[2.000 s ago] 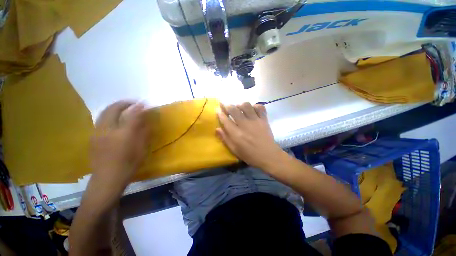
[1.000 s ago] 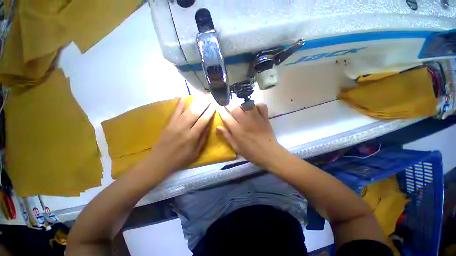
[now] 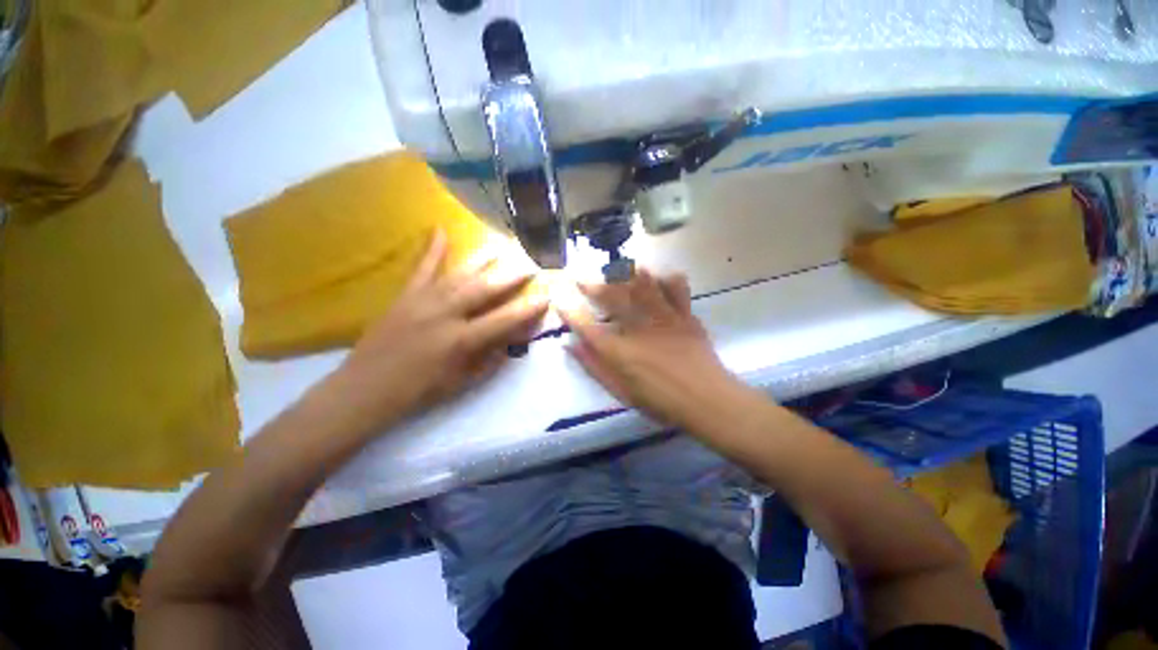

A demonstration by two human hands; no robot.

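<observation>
A mustard-yellow cloth piece lies on the white table, its right edge reaching the bright needle area of the sewing machine. My left hand lies flat on the cloth's lower right part, fingers spread toward the needle. My right hand is at the presser foot, fingertips close to it; glare hides whether it touches cloth. The needle itself is lost in the glare.
A flat yellow stack lies at left, with a looser yellow pile above it. A folded yellow bundle lies under the machine arm at right. A blue crate with yellow pieces stands lower right. Red handles show at the left edge.
The cloth has turned and moved up toward the machine, uncovering the table's front area. My left hand first came right to the needle, then shifted slightly left and down. My right hand stayed near the presser foot.
</observation>
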